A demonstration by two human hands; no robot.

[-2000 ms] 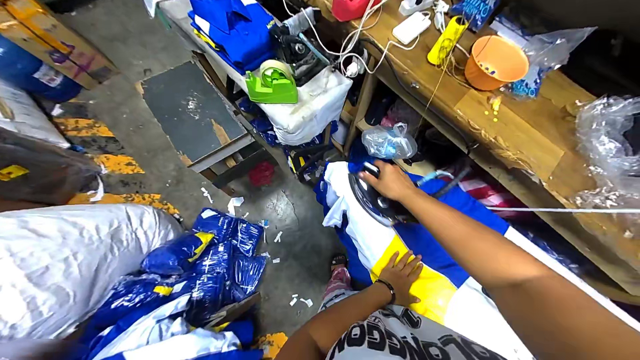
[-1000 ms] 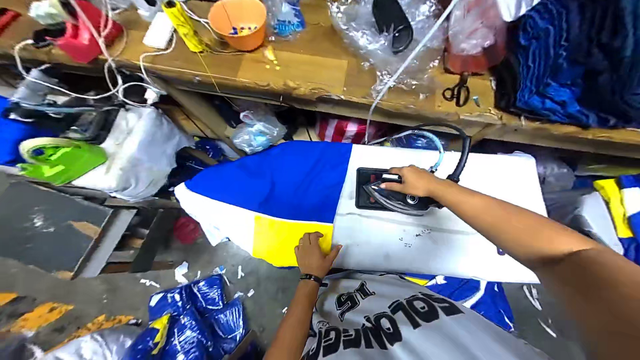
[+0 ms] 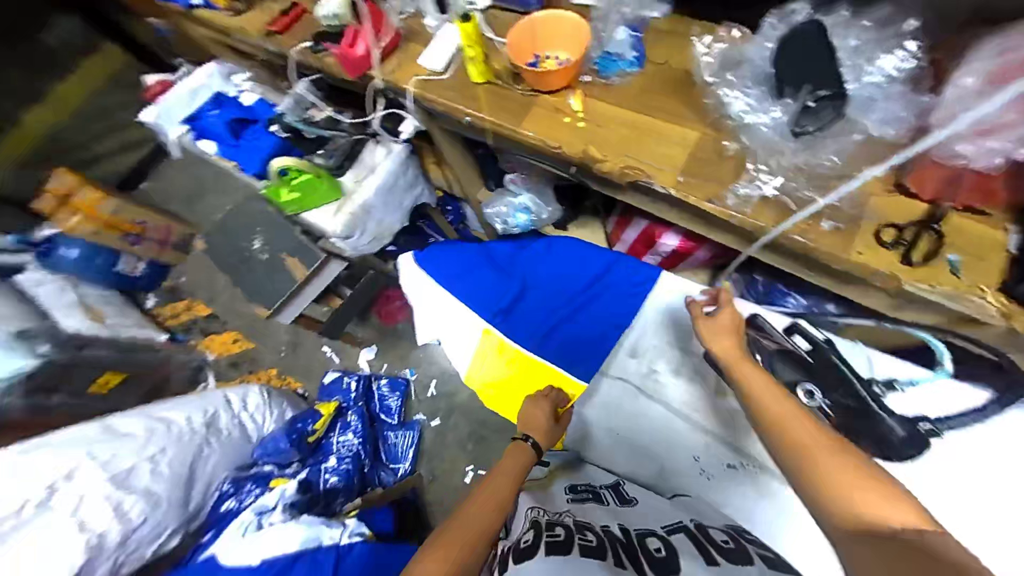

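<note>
A blue, yellow and white fabric piece (image 3: 544, 296) lies over the narrow end of a white-covered ironing board (image 3: 664, 400). My left hand (image 3: 546, 412) grips the yellow part's edge near the board's front side. Beyond the fabric, at the board's far edge, my right hand (image 3: 714, 316) is raised with its fingers pinched near the lower end of a pale cord (image 3: 864, 176); whether it holds the cord cannot be told. A black electric iron (image 3: 832, 392) with a hose and cable rests on the board, right of my right hand and partly behind my forearm.
A wooden workbench (image 3: 632, 136) runs behind the board, bearing an orange bowl (image 3: 548, 50), black scissors (image 3: 912, 234) and plastic wrap. Left stand a green tape dispenser (image 3: 300, 186) on a white sack and a grey low table (image 3: 260, 248). Blue plastic-wrapped packets (image 3: 348, 440) lie at lower left.
The right hand has let go of the iron and moved to the board's far edge. The iron stays on the board. The left hand now grips the yellow edge, where it lay on the fabric before.
</note>
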